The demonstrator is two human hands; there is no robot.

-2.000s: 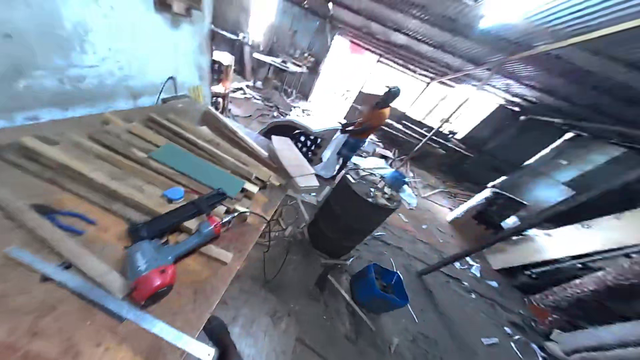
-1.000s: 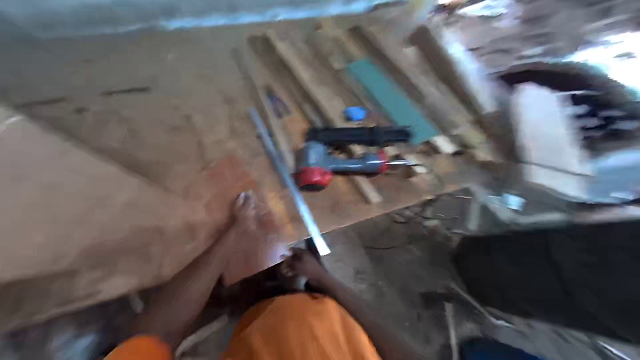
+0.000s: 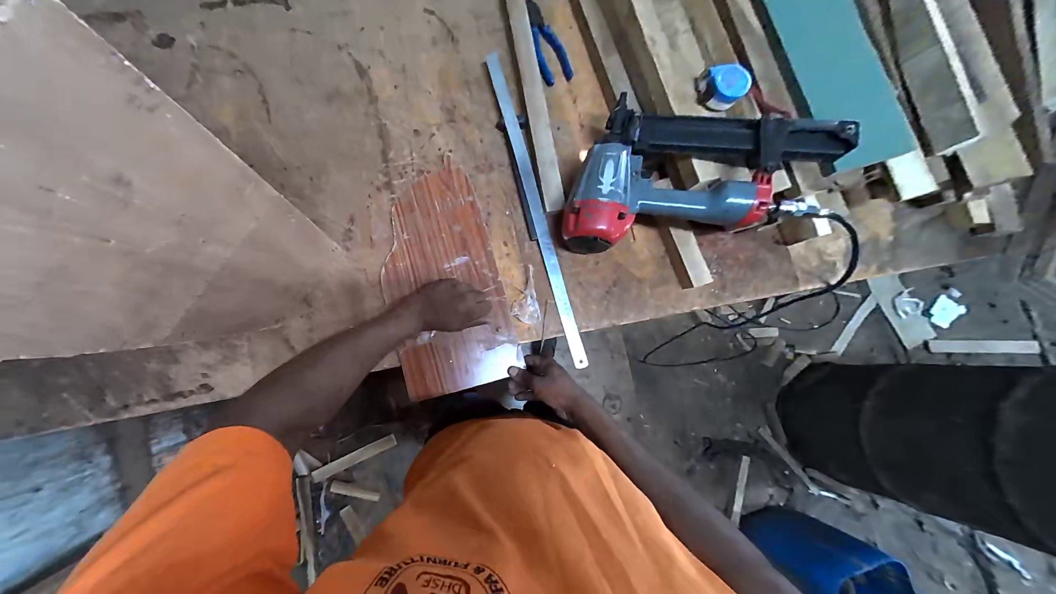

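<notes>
A reddish wood-grain sheet (image 3: 450, 239) lies on the wooden workbench (image 3: 330, 107), its near end jutting past the bench edge. My left hand (image 3: 452, 305) rests on top of this sheet, fingers curled; whether it grips anything is unclear. Close to the sheet's near right corner, my right hand (image 3: 540, 379) is closed around a small thin tool (image 3: 544, 326) that points up toward the bench; its kind cannot be told. A steel ruler (image 3: 540, 223) lies right of the sheet, its end overhanging the edge. Crumpled clear plastic (image 3: 525, 301) sits between sheet and ruler.
Right of the ruler lie a pneumatic nail gun (image 3: 676, 198) with a black hose (image 3: 850, 256), blue-handled pliers (image 3: 549, 49), a blue-capped container (image 3: 726, 84) and wooden strips (image 3: 660, 58). A large board (image 3: 148, 206) covers the bench's left. A black drum (image 3: 916, 445) and blue container (image 3: 825, 553) stand at right.
The view has swung from the wider workshop down to the bench. Since one second ago, my left hand stays over the reddish sheet and my right hand stays near its corner.
</notes>
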